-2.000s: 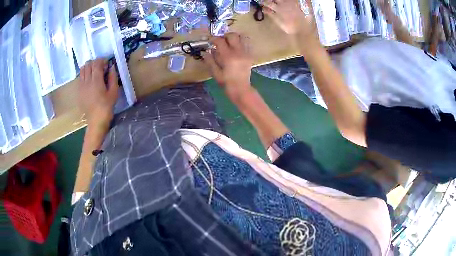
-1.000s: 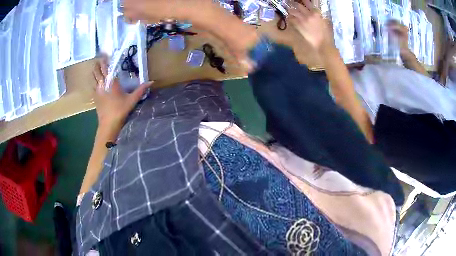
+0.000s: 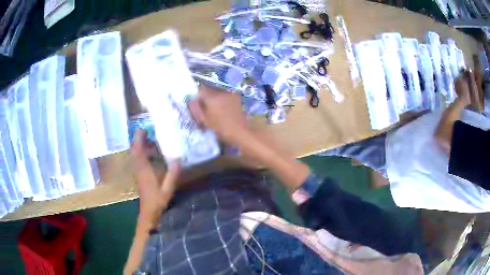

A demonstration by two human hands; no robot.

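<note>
A translucent white blister tray [image 3: 166, 80] lies slanted in front of me, its contents blurred. My left hand [image 3: 153, 174] is at its lower left corner, fingers and thumb spread, thumb at the tray's bottom edge. A light-blue card [image 3: 141, 128] shows between the fingers and the tray. My right hand [image 3: 217, 113] is blurred at the tray's right edge; its fingertips are unclear. Right of it lies a loose pile of clear square parts [image 3: 268, 75], slim clear-wrapped parts [image 3: 301, 70] and black coiled cables [image 3: 313, 96].
Overlapped trays [image 3: 45, 129] lie in rows at the left, with one tray [image 3: 102, 91] beside mine. Another row [image 3: 379, 86] is at the right, by a co-worker's hand [image 3: 463, 88] and white garment [image 3: 419, 166]. A red stool or crate [image 3: 51, 247] is below the brown table's edge [image 3: 121, 198].
The view has shifted, showing more of the table and pile. My right hand has come back from the far left to the tray's right edge. The co-worker's hand is no longer in the pile.
</note>
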